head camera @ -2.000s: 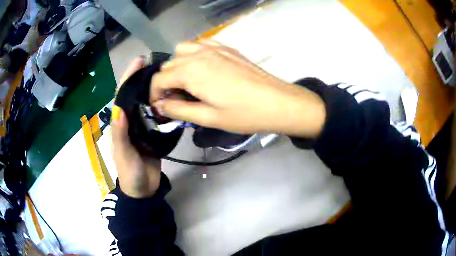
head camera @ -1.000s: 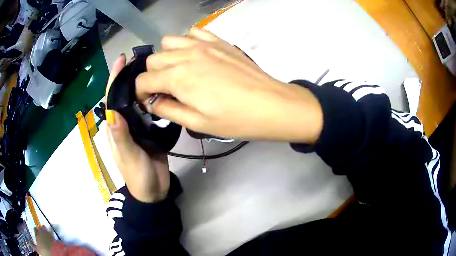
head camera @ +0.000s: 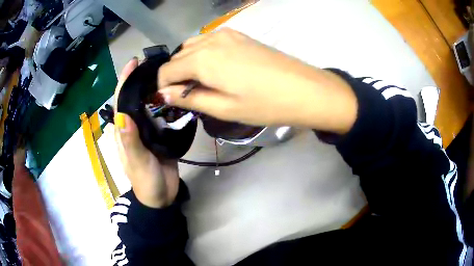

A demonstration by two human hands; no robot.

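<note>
My left hand (head camera: 148, 174) holds the round black shell (head camera: 174, 148) tilted, its thumb with a yellow wrap on the near rim. My right hand (head camera: 223, 78) reaches over the shell's opening. A slim dark tool, likely tweezers (head camera: 189, 90), shows between its fingers. Wire leads (head camera: 156, 108) and a white strip (head camera: 182, 122) show inside the shell; the board is mostly hidden. Behind my right wrist lies the camera body (head camera: 280, 136) with a dark dome (head camera: 228, 130). A thin lead with a small white plug (head camera: 217, 172) hangs onto the work surface. A black cord (head camera: 228, 163) curves below.
White camera units (head camera: 49, 85) stand at the upper left by green matting (head camera: 99, 85). Yellow tape (head camera: 97, 161) lies left of my left hand. A red sleeve (head camera: 32, 218) is at the lower left. A white device (head camera: 462, 54) sits at the right edge on an orange surface (head camera: 416, 31).
My right hand has shifted slightly right and up, showing more of the shell's inside. The shell has moved slightly right since a second ago. The red sleeve at lower left has come further into view.
</note>
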